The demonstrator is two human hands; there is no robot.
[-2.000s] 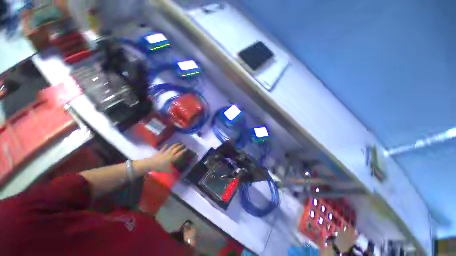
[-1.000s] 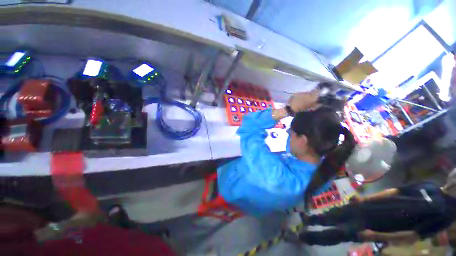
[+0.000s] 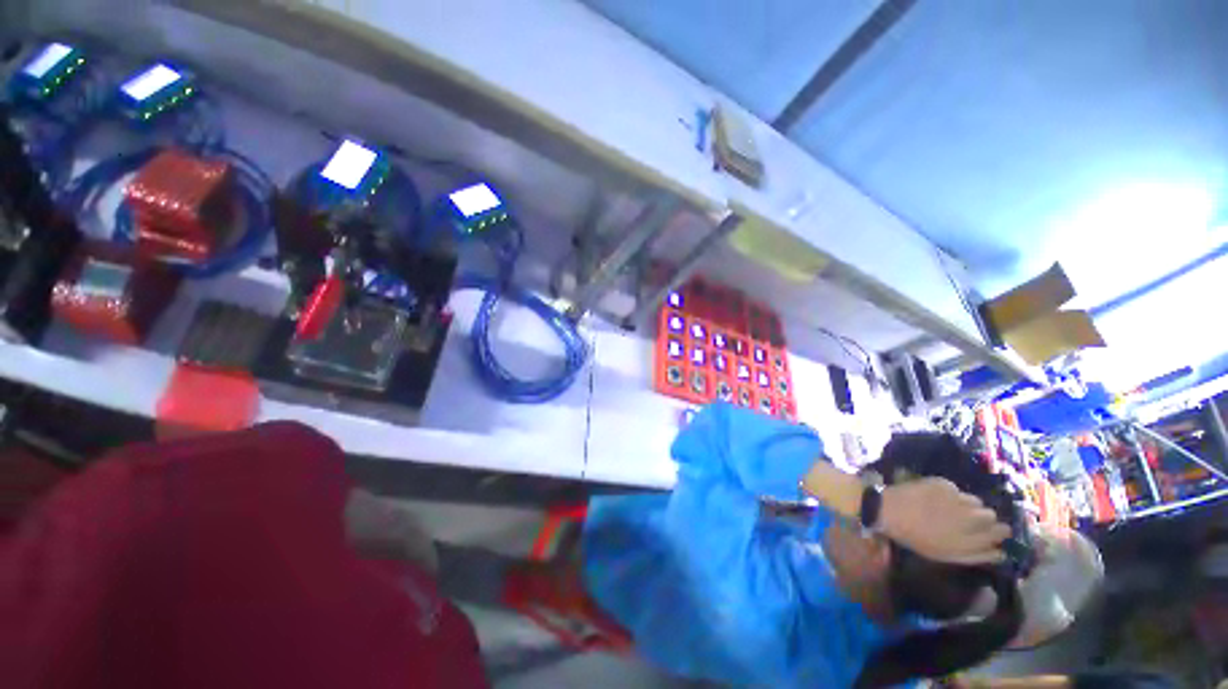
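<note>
Neither of my hands shows; my red sleeve and shirt fill the lower left. Nearest in front of me is a black test fixture (image 3: 353, 342) with a clear plate and a red toggle clamp handle (image 3: 318, 308) standing tilted. A dark flat piece (image 3: 222, 337) lies at its left, with a red sheet (image 3: 209, 399) at the bench edge. Red wrapped blocks (image 3: 179, 202) are stacked within blue cable coils at the left, and another red block (image 3: 98, 299) lies nearer me. Whether my hands hold anything is hidden.
Lit display units (image 3: 350, 163) stand along the rear. A blue cable coil (image 3: 528, 353) lies right of the fixture. A red grid tray (image 3: 723, 353) is farther right. A person in blue (image 3: 727, 565) sits at the bench, a hand on the head. A shelf (image 3: 539, 135) runs above; an open carton (image 3: 1044, 316) is beyond.
The view has swung right from the left part of the bench. My left hand, earlier near the fixture, is out of sight. The seated person's hand has moved down onto the head.
</note>
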